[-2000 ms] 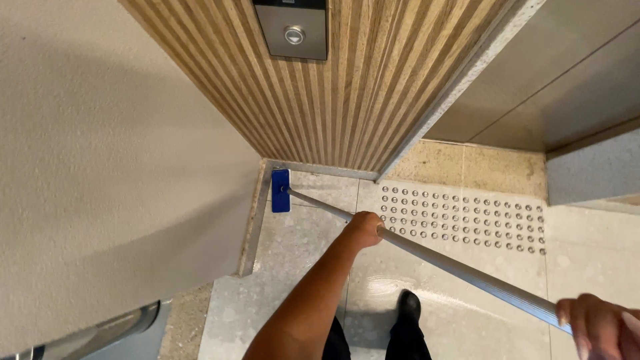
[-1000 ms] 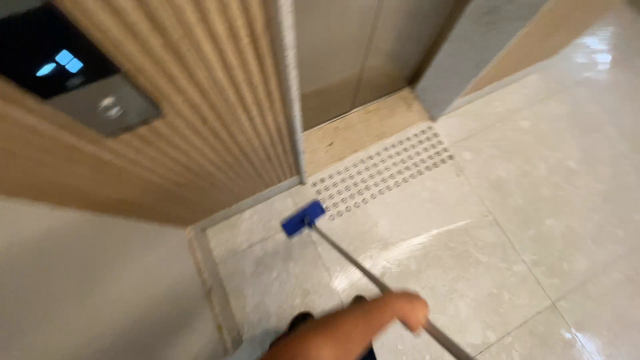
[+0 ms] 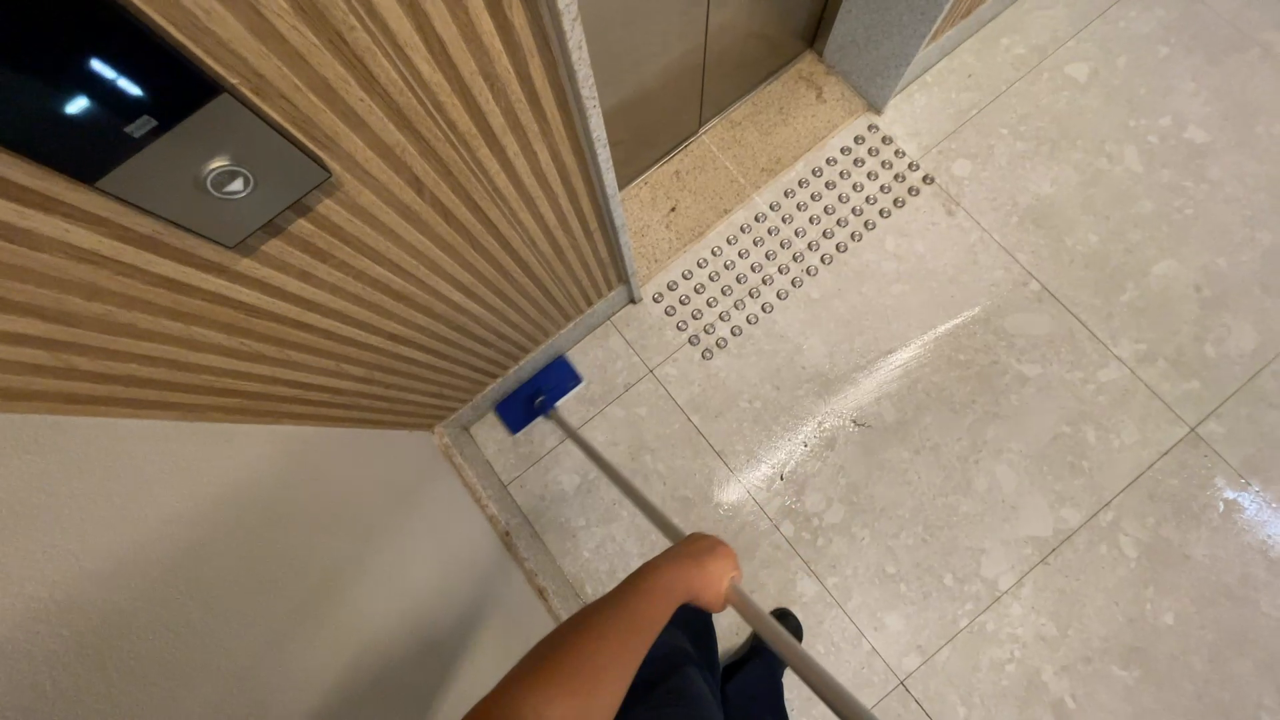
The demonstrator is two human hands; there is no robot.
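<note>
My left hand (image 3: 708,572) is closed around the middle of a long grey pole (image 3: 632,492), low in the centre of the view. At the pole's far end a flat blue rectangular mop head (image 3: 539,395) lies on the pale tiled floor (image 3: 1000,480), against the grey skirting below the slatted wood wall. The pole runs out of the bottom edge of the view. My right hand is outside the frame. Wet-looking shiny streaks cross the floor to the right of the pole.
Closed elevator doors (image 3: 705,80) stand at the top behind a tan stone sill (image 3: 740,150). Rows of metal tactile studs (image 3: 795,235) front them. A call panel (image 3: 228,180) is on the wood wall. A plain wall (image 3: 230,560) bounds the left. My dark shoe (image 3: 787,624) is below.
The mop head has moved from beside the tactile studs back along the skirting towards the wall corner. My right hand, on the pole two seconds ago, is now out of view.
</note>
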